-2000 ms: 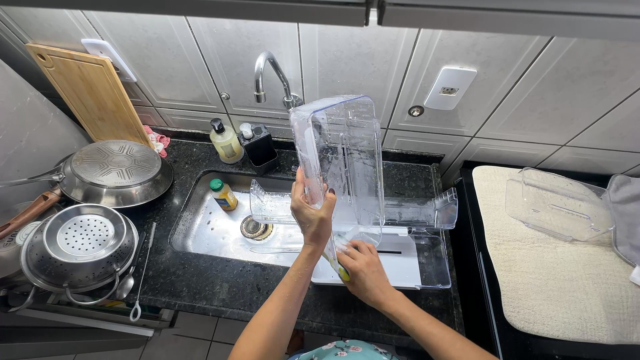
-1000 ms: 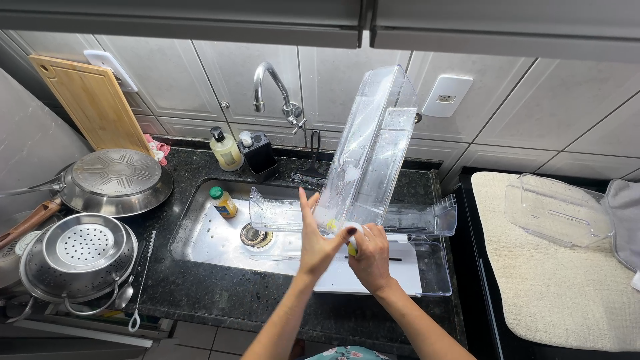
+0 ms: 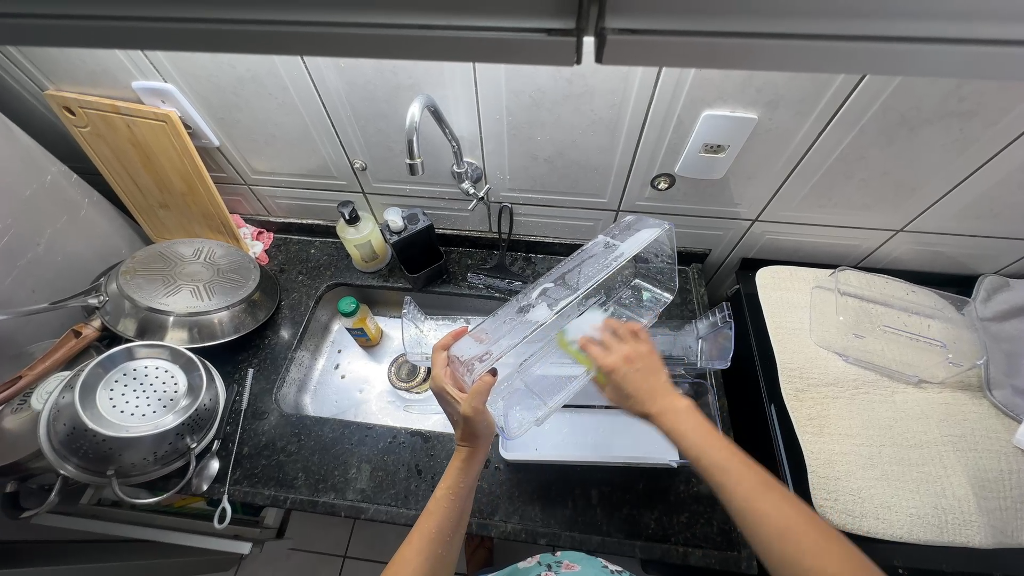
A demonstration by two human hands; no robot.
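A wet, clear plastic bin (image 3: 552, 312) with foam on it is tilted over the right part of the steel sink (image 3: 320, 384). My left hand (image 3: 466, 392) grips its lower left end. In my right hand (image 3: 628, 364) is a green and white sponge (image 3: 582, 340), held at the bin's side and partly blurred. Beneath lie another clear plastic piece (image 3: 704, 340), across the sink, and a white tray (image 3: 588, 440) near the counter's front edge. A small jar with a green lid (image 3: 359, 322) stands in the sink, left of the drain (image 3: 408, 374).
Behind the sink are a faucet (image 3: 436, 132), a soap bottle (image 3: 362, 237), a black caddy (image 3: 416, 254) and a black utensil (image 3: 502, 268). Pans (image 3: 188, 288), a colander (image 3: 140, 396) and a cutting board (image 3: 140, 164) stand left. At right, a clear panel (image 3: 896, 328) rests on a cream mat (image 3: 864, 448).
The bin has gone from upright to leaning right and lower. My left hand, apart from the bin's end one second ago, now grips it. The sponge in my right hand has moved up along the bin.
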